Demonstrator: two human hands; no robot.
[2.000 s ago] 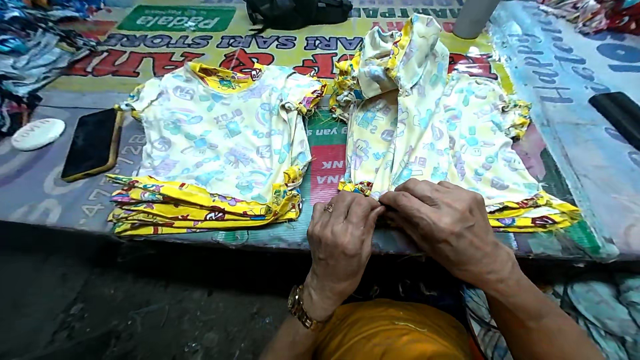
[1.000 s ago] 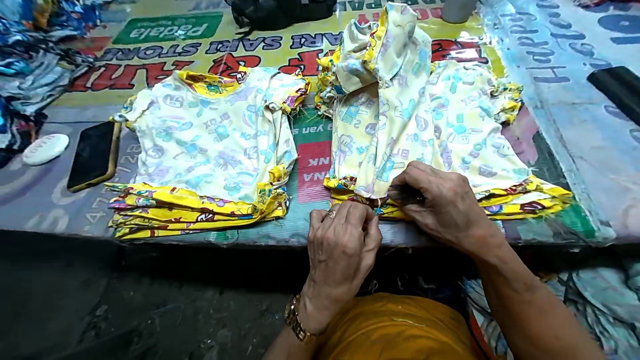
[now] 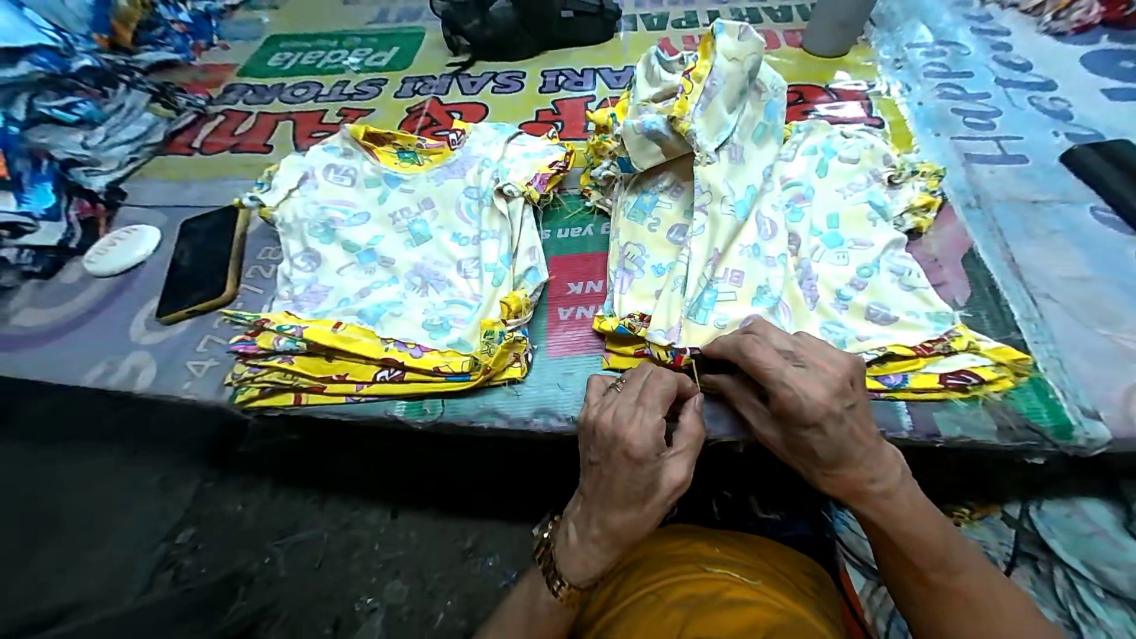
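Observation:
A stack of small shirts [image 3: 408, 240], printed and turned pale side out with yellow hems, lies at the left. On the right-hand stack [image 3: 861, 257] a top shirt [image 3: 701, 240] is partly folded up, its neck end bunched. My right hand [image 3: 790, 390] pinches the yellow hem of that top shirt at the table's front edge. Just below and to the left, my left hand [image 3: 639, 426], with a ring and wrist watch, has thumb and finger pressed together on a thin thread running down from the hem. The fingertips partly hide the hem.
A phone [image 3: 202, 262] and a white round object [image 3: 122, 250] lie left of the stacks. Crumpled cloth [image 3: 80, 133] fills the far left. At the back are a black bag [image 3: 524, 27] and a grey cylinder [image 3: 837, 25]. A dark object [image 3: 1105, 177] lies far right. Printed tarpaulin covers the table.
My left hand has come away slightly from the hem, toward me, and a thread now shows between it and the hem. My right hand stays at the hem. Both stacks remain in place.

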